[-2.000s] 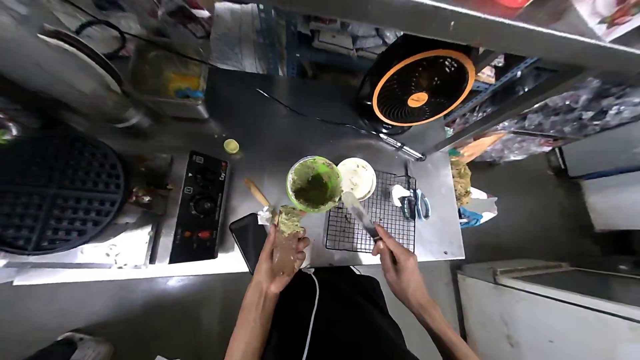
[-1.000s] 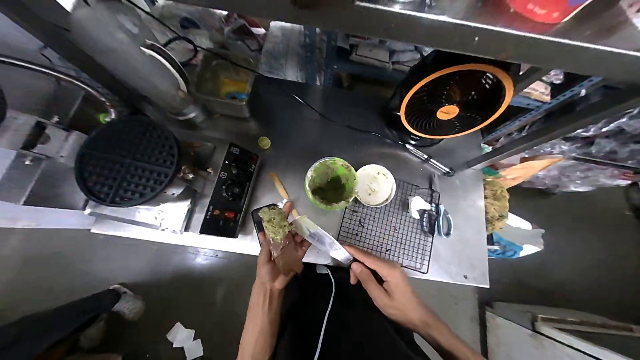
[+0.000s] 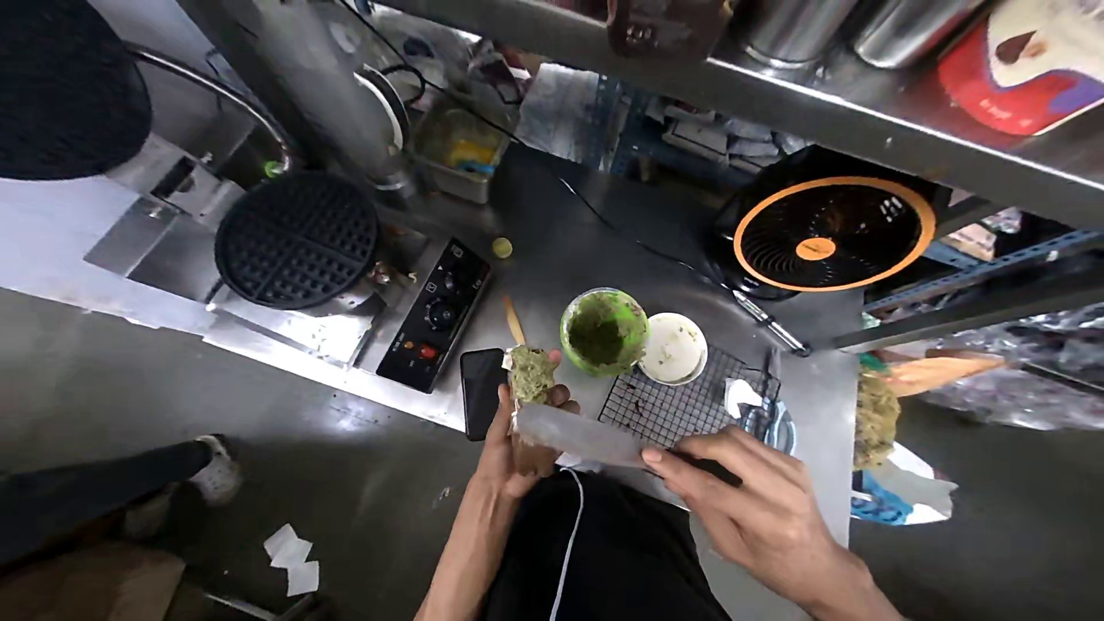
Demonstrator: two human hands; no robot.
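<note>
My left hand (image 3: pixel 509 448) holds a piece of food thickly covered with a green, crumbly spread (image 3: pixel 532 374), with a brown or clear part below it in the fingers. My right hand (image 3: pixel 750 500) grips a wide flat metal spatula or knife (image 3: pixel 582 434) by its handle end; its blade lies across, its tip at the food just under the spread. Beyond the hands stands a green tub (image 3: pixel 605 331) with dark green paste inside. Touching its right side is a white round container or lid (image 3: pixel 673 348) with crumbs on it.
A wire cooling rack (image 3: pixel 668 401) lies by the right hand, with blue-handled scissors (image 3: pixel 780 427) beside it. A phone (image 3: pixel 481 392) and wooden handle (image 3: pixel 514 321) are near the left hand. Further off are a round waffle iron (image 3: pixel 297 240), a control box (image 3: pixel 435 315) and an orange-rimmed fan (image 3: pixel 834 233).
The blade in my right hand, near the tubs two seconds ago, has moved left to the food in my left hand. The view has shifted, showing more of the left side.
</note>
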